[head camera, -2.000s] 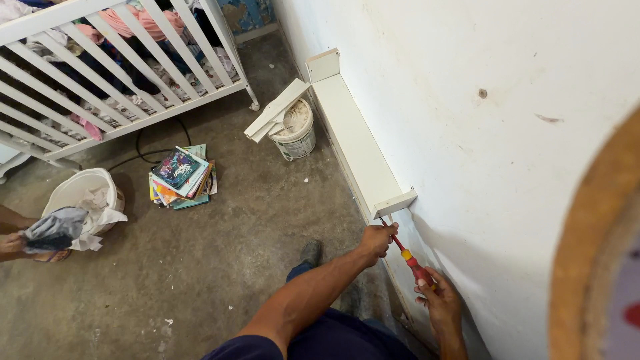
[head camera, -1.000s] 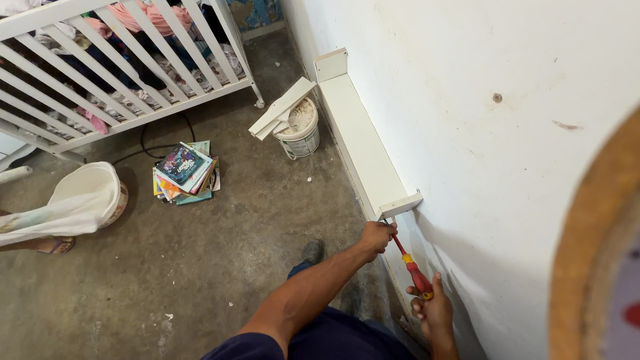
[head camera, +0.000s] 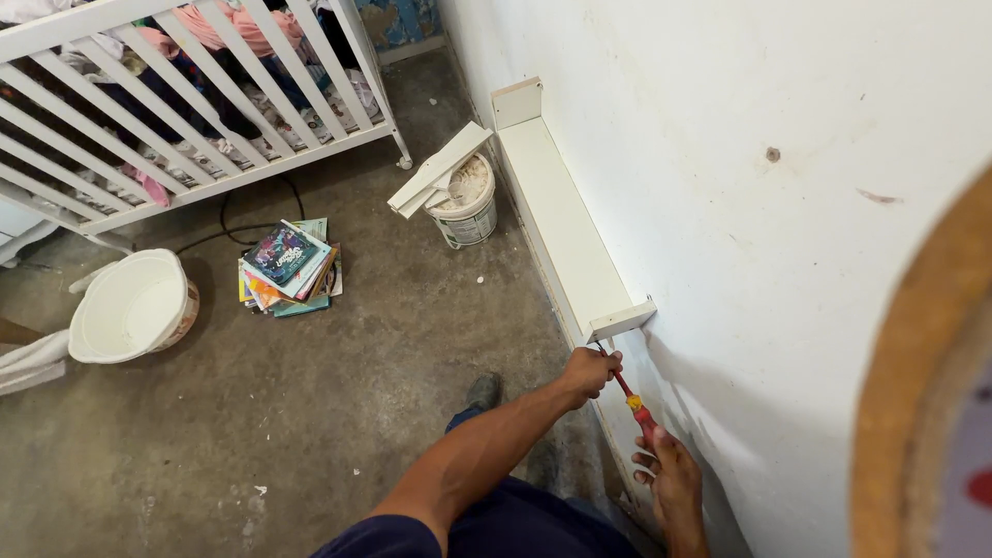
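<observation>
A white shelf [head camera: 570,225] with upright end pieces runs along the white wall. Its near end piece [head camera: 622,321] is met from below by the tip of a screwdriver [head camera: 635,403] with a red and yellow handle and a red shaft. My left hand [head camera: 591,373] pinches the shaft close to the tip, just under that end piece. Lower down, my right hand [head camera: 668,474] is at the handle's end, thumb against it and the other fingers loosely curled. Whether the tip sits in a screw is too small to tell.
A white bucket [head camera: 474,221] carries white board pieces [head camera: 442,170] beside the shelf. Stacked books [head camera: 283,260], a white basin [head camera: 132,310] and a white crib [head camera: 209,182] full of clothes stand to the left. Another person's arm [head camera: 17,333] shows at the left edge. A blurred round wooden rim [head camera: 891,387] fills the right foreground.
The other person's grey and white cloths have left the basin, which now shows an empty inside. My right hand shifts its fingers on the handle; my left hand stays at the shaft.
</observation>
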